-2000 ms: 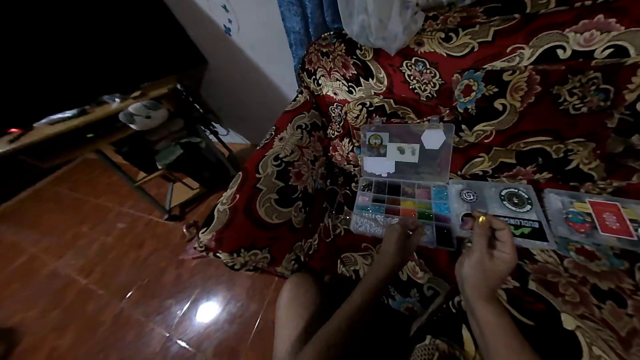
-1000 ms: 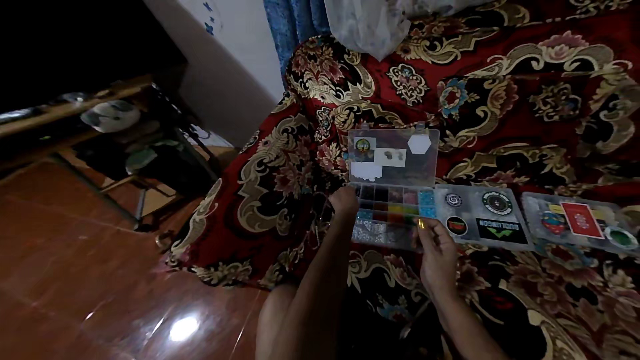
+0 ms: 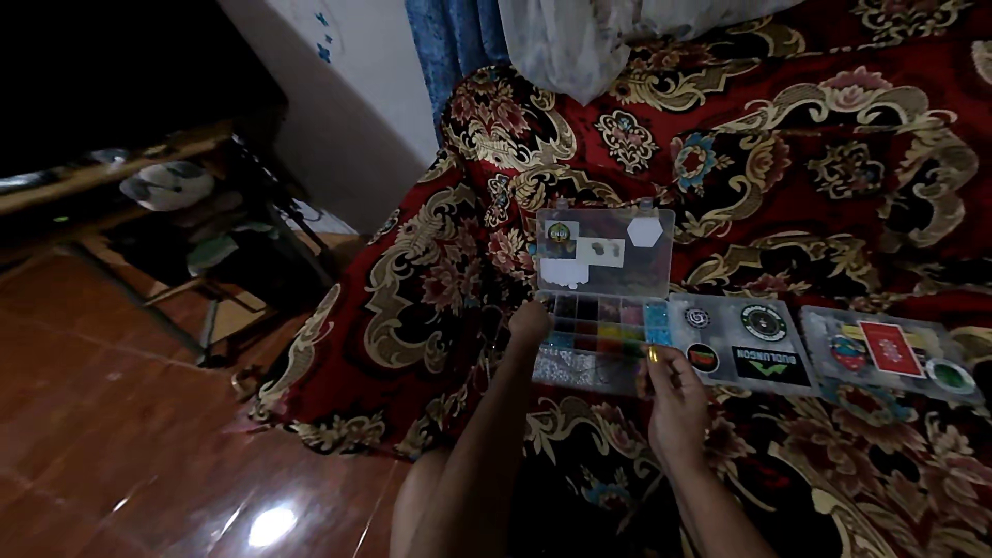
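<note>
An open plastic compartment box of small colored beads lies on the patterned sofa cover, its clear lid raised at the back with stickers on it. My left hand is at the box's left edge, by the dark compartments; its fingertips are too dim to make out. At the front right corner of the box is my right hand, fingers bent, with something shiny and gold-colored at the fingertips. Whether that is a held piece or worn on a finger cannot be told.
Two closed plastic cases with stickers, one beside the box and another farther right, lie on the sofa cover. A wooden stand with a dark screen is at the left. A whitish cloth or bag hangs at the back.
My left hand has moved from the front of the bead box to its left edge. My right hand has come from over the neighboring case to the box's front right corner.
</note>
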